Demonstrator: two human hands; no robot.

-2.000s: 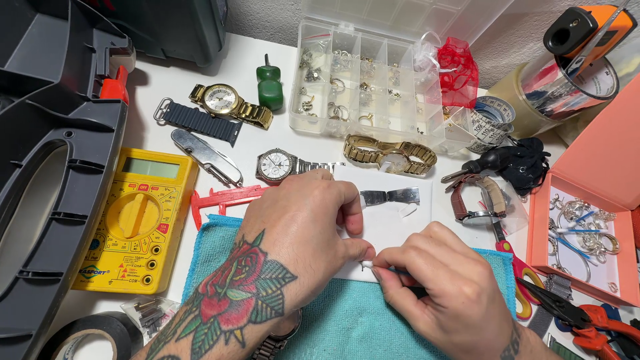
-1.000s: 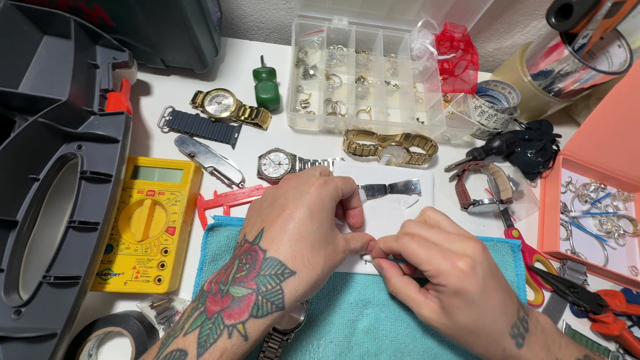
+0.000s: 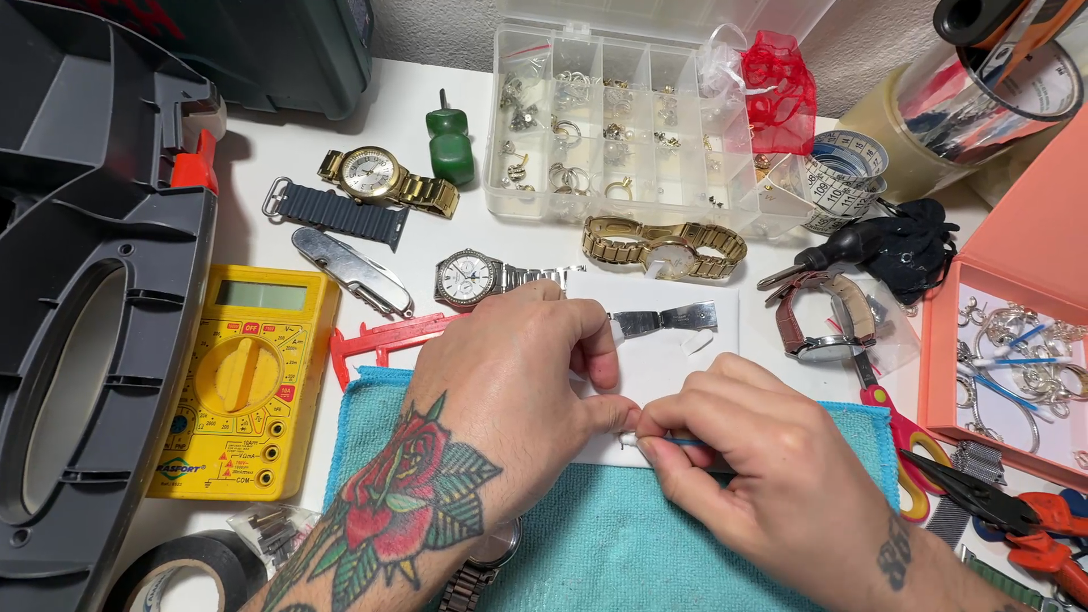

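My right hand point(image 3: 748, 459) pinches a cotton swab point(image 3: 680, 441) with a blue stick, its white tip pointing left over white paper point(image 3: 714, 297). Opposite it, my left hand point(image 3: 527, 382) has its thumb at the right fingertips, near a tiny dark item by the swab tip; whether it grips anything is hidden. On the paper above lie a metal bracelet clasp point(image 3: 663, 319) and a small white piece point(image 3: 697, 342). A teal cloth point(image 3: 612, 535) lies below. Under my left wrist a metal-band watch point(image 3: 489, 552) partly shows.
A yellow multimeter point(image 3: 246, 382), red calipers point(image 3: 391, 333) and a folded pocketknife point(image 3: 353, 270) are left. Behind stand a divided jewellery box point(image 3: 612, 127) and a gold watch point(image 3: 667, 255). At right are a pink box point(image 3: 943, 365), scissors point(image 3: 909, 450) and pliers point(image 3: 977, 497). Black tape point(image 3: 195, 561) lies front left.
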